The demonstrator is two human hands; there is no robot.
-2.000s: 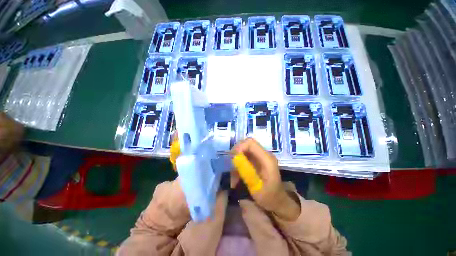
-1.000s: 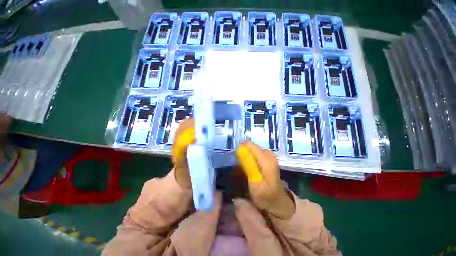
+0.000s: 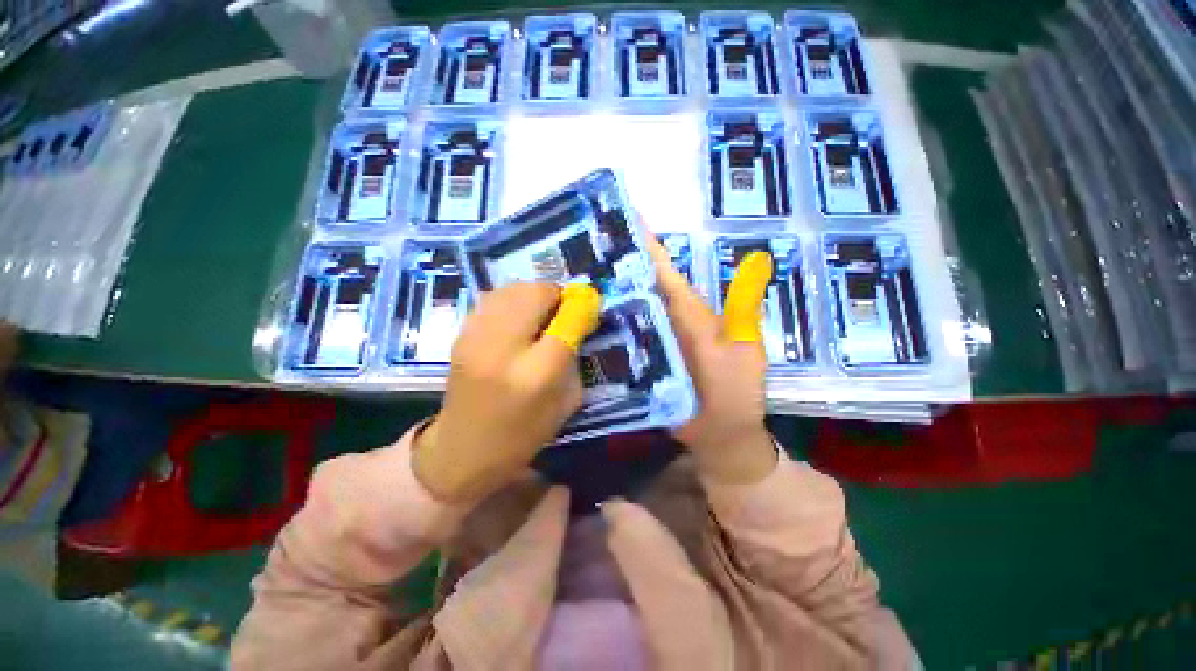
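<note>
Two light-blue plastic housings are held together, tilted, with their open sides and black inner parts facing me. The upper housing [image 3: 544, 243] and the lower housing [image 3: 643, 361] meet near my left thumb. My left hand [image 3: 505, 380] grips them, its yellow-cotted thumb over the place where they meet. My right hand [image 3: 721, 354] is at their right edge, fingers partly behind them, its yellow-cotted thumb raised off them. Behind lies a clear blister tray [image 3: 944, 354] filled with like housings; white backing [image 3: 656, 157] shows through a gap in its middle row.
A leaning stack of grey trays [image 3: 1089, 197] stands at the right. A neighbouring tray [image 3: 79, 236] with a few blue housings lies at the left. A white bundle [image 3: 315, 33] is at the back left. Red stools [image 3: 249, 459] stand below the bench edge. Another person's sleeve [image 3: 39, 459] shows at far left.
The two housings have turned from edge-on to open side facing me. My left hand has come round to their near side, and my right hand has moved up to their right edge.
</note>
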